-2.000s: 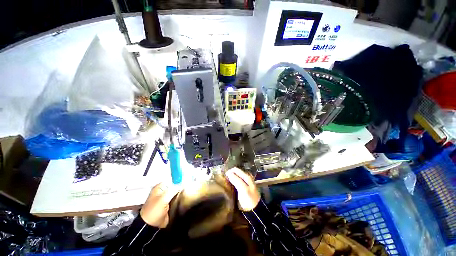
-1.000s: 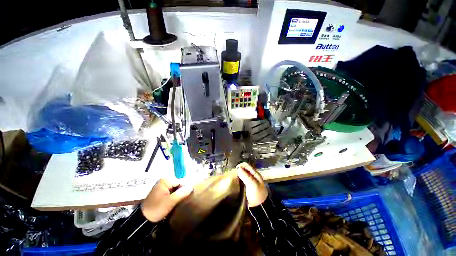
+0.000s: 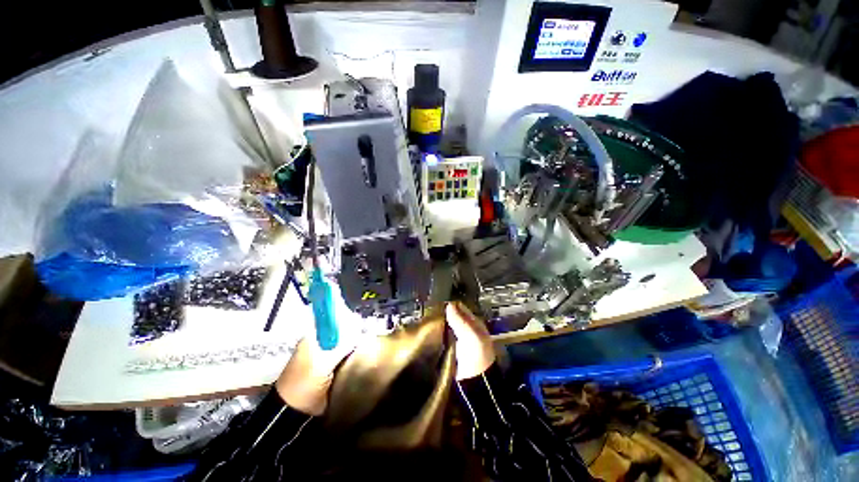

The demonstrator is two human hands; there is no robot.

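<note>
The brown-tan garment piece [image 3: 391,386] hangs between my hands at the table's front edge, its upper edge close under the front of the button sewing machine [image 3: 363,174]. My left hand [image 3: 309,375] holds its left side, just below the turquoise screwdriver handle [image 3: 323,311]. My right hand [image 3: 469,341] pinches its upper right corner with thumb and fingers. The clamp under the machine head is small and partly hidden by glare and cloth. The button feeder [image 3: 584,292] sits right of the head, its metal arm near my right fingertips.
Clear bags of dark buttons [image 3: 226,288] and a crumpled plastic bag [image 3: 141,235] lie left. A keypad [image 3: 453,181], a black bottle [image 3: 426,108] and a green bowl [image 3: 659,202] stand behind. A blue basket [image 3: 721,400] of brown garments is at lower right.
Both hands first drew the cloth back from the machine, spreading it. Now its upper edge is again close to the machine front, and my left hand is slightly further right.
</note>
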